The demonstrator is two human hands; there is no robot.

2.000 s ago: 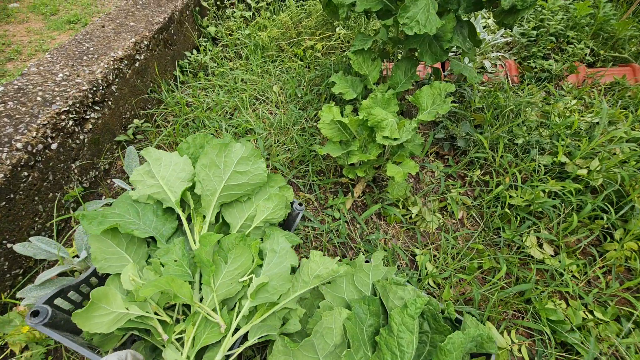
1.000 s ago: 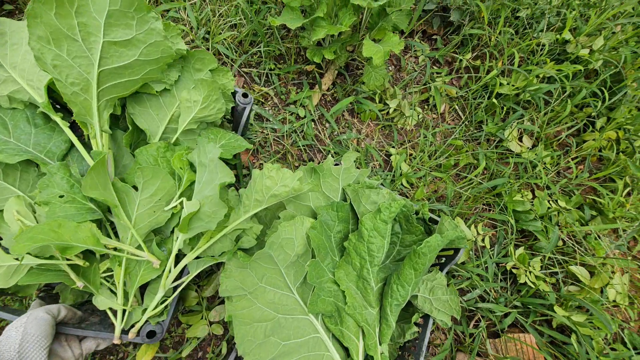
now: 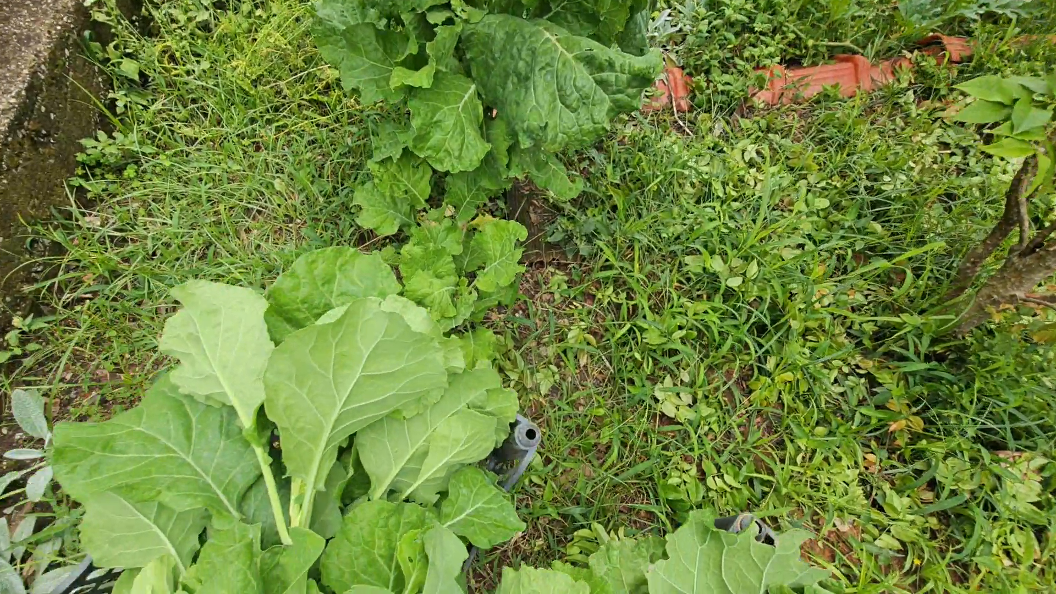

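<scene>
Neither my left hand nor my right hand shows in the frame now. Large green leaves with pale stalks [image 3: 346,388] are heaped in a dark plastic crate [image 3: 518,445] at the lower left, hiding most of it. More cut leaves [image 3: 726,557] lie at the bottom edge, over a second dark crate, of which a corner [image 3: 747,526] shows. A leafy green plant [image 3: 528,82] grows at the top centre, with smaller leaves low on it.
A rough concrete wall [image 3: 37,140] runs along the left edge. Grass and weeds [image 3: 726,330] cover the ground. Red-orange material [image 3: 833,78] lies at the upper right, near a small woody trunk [image 3: 1011,276]. Silvery leaves [image 3: 31,412] stand at the left edge.
One second ago a gloved hand was at the left crate's lower edge; it is out of view now. The view has shifted, showing more of the growing plant and less of the crates.
</scene>
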